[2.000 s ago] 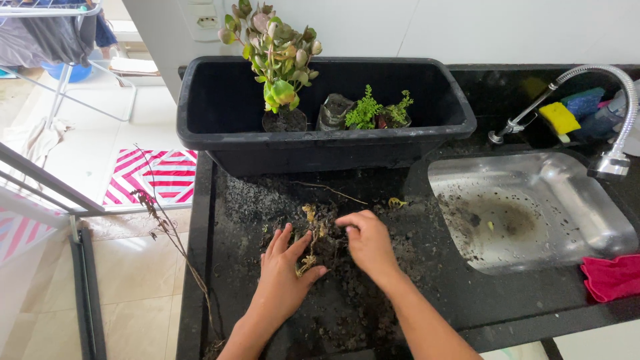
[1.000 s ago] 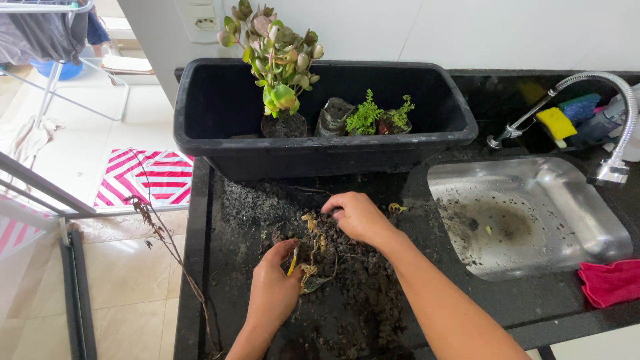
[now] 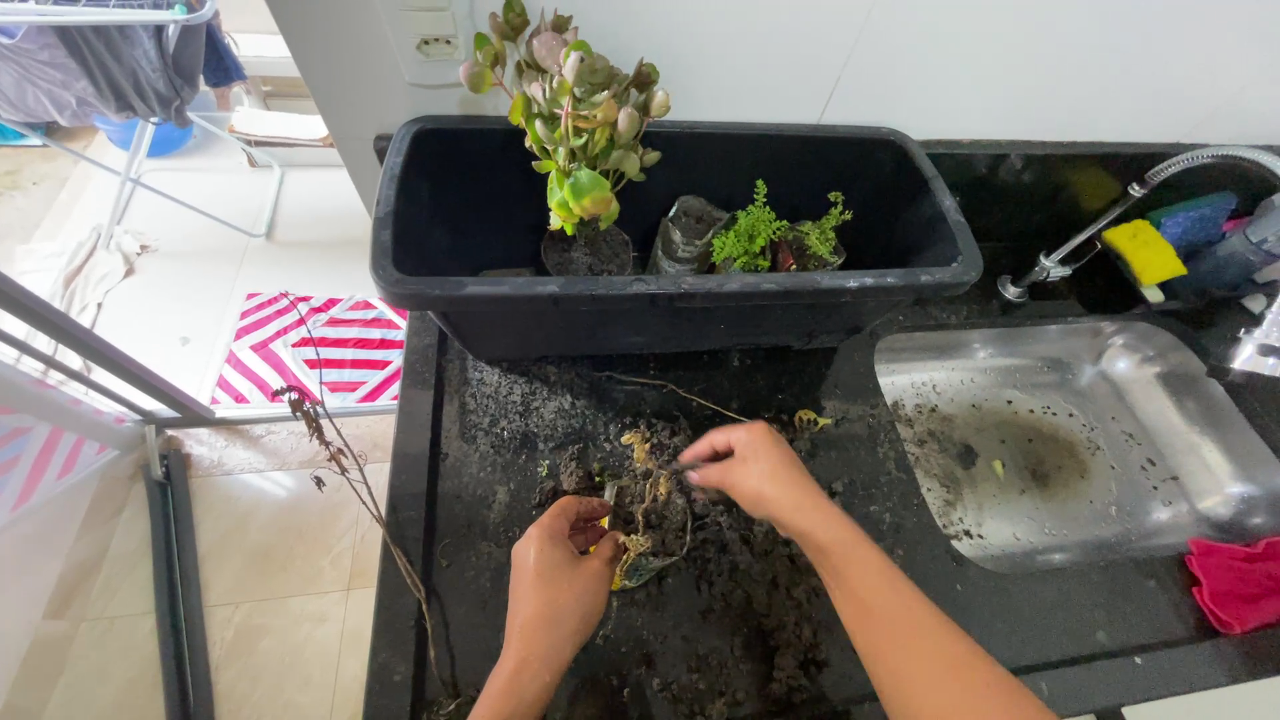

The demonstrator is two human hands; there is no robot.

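On the black stone counter lies a heap of dark soil [image 3: 755, 590] with a dried, yellowish plant [image 3: 648, 490] in it. My left hand [image 3: 570, 560] pinches the edge of a small yellow plastic piece [image 3: 640, 572], perhaps a bag, at the dried plant's lower left. My right hand [image 3: 745, 470] is at the plant's right side, thumb and fingertips together on a dark bit, perhaps soil. Behind both hands a long black plastic planter [image 3: 660, 290] holds a leafy succulent [image 3: 580, 130], a dark small pot [image 3: 688, 235] and small green plants [image 3: 750, 235].
A steel sink [image 3: 1060, 450] with soil in it is on the right, under a spring-hose faucet [image 3: 1050, 265]. Beyond are a yellow sponge [image 3: 1145, 252] and, nearer, a red cloth [image 3: 1238, 585]. A dry branch [image 3: 385, 520] leans over the counter's left edge.
My left hand, spread beside the dried plant two seconds ago, has closed on the yellow piece. My right hand has shifted to the plant's right side since one second ago.
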